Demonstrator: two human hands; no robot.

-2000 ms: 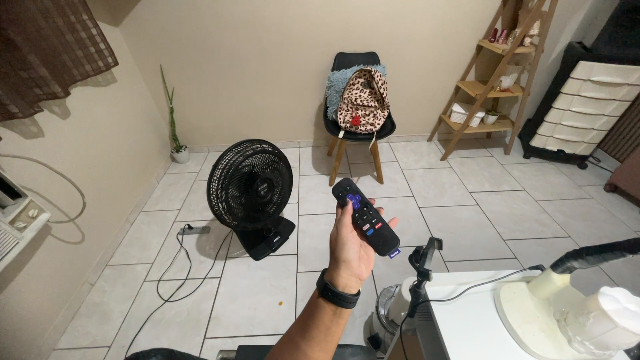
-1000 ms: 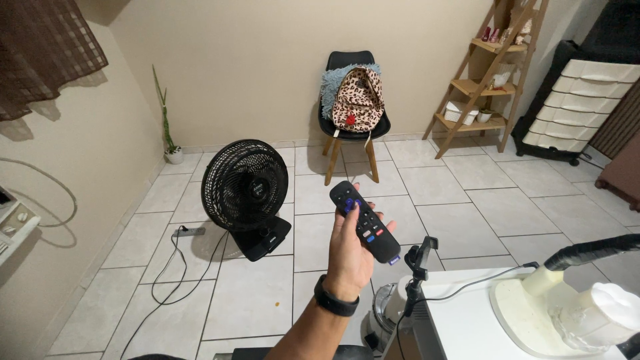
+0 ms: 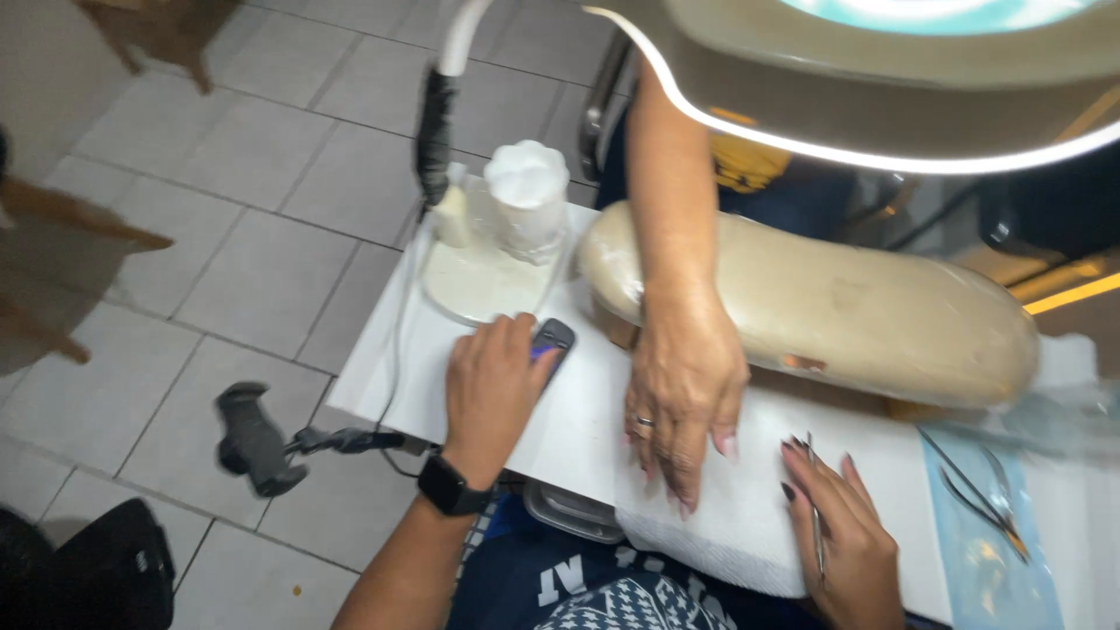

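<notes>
My left hand (image 3: pixel 494 385), with a black watch on the wrist, rests over the black remote control (image 3: pixel 553 341) on the white table, fingers around its side. My right hand (image 3: pixel 840 525) lies at the table's front right and holds a thin metal manicure tool (image 3: pixel 816 516) between its fingers. Between my hands, another person's hand (image 3: pixel 687 394) with a ring lies palm down near a white paper towel (image 3: pixel 717 551); that arm crosses the plastic-wrapped beige armrest cushion (image 3: pixel 822 297). Metal nippers (image 3: pixel 989 507) lie on a blue pouch (image 3: pixel 958 560) at right.
A lit magnifier lamp (image 3: pixel 875 96) hangs over the table. Its cream base (image 3: pixel 486 284) bears a white scalloped container (image 3: pixel 528 188). A black phone holder (image 3: pixel 258 437) and a cable (image 3: pixel 398 350) are at the table's left edge. A black fan (image 3: pixel 114 560) stands on the floor.
The view has swung to the table. My left hand, which held the remote up over the floor, is now down at the table with it. My right hand and the other person's hand have come into view.
</notes>
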